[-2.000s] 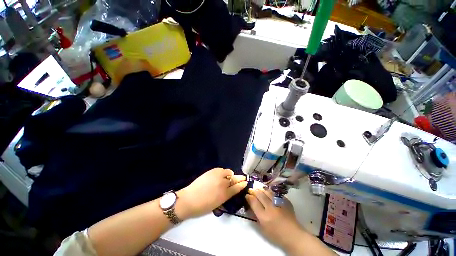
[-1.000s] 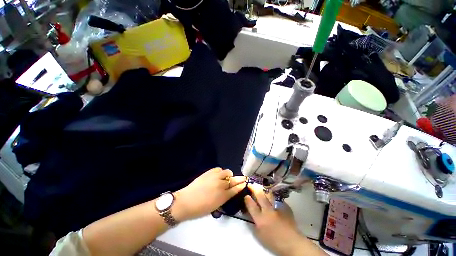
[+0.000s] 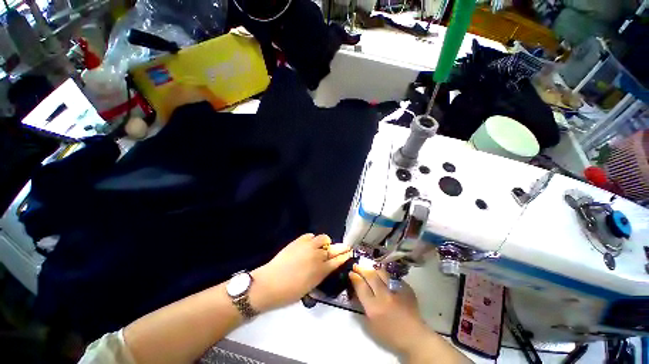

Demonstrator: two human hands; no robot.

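Observation:
A large dark cloth garment (image 3: pixel 206 192) lies spread left of the white lockstitch machine (image 3: pixel 491 192), with an edge of it at the machine head's left end. My left hand (image 3: pixel 302 266), with a ring and a wrist watch, presses the cloth with its fingertips close to the presser foot area. My right hand (image 3: pixel 388 306) is just right of it, fingertips on the same small part of cloth. The fingertips of both hands nearly meet. The needle and the foot are mostly hidden by the head and fingers.
A smartphone (image 3: pixel 480 315) with a lit screen lies under the machine arm, dark snips (image 3: pixel 523 334) to its right. A green-handled screwdriver (image 3: pixel 453 43) stands upright on the machine head. A yellow box (image 3: pixel 203 71) is behind the cloth. A pale green round container (image 3: pixel 505 136) is behind the machine.
The view has shifted slightly. Both hands stay at nearly the same spot by the needle area, with only small finger shifts. The cloth looks almost unchanged.

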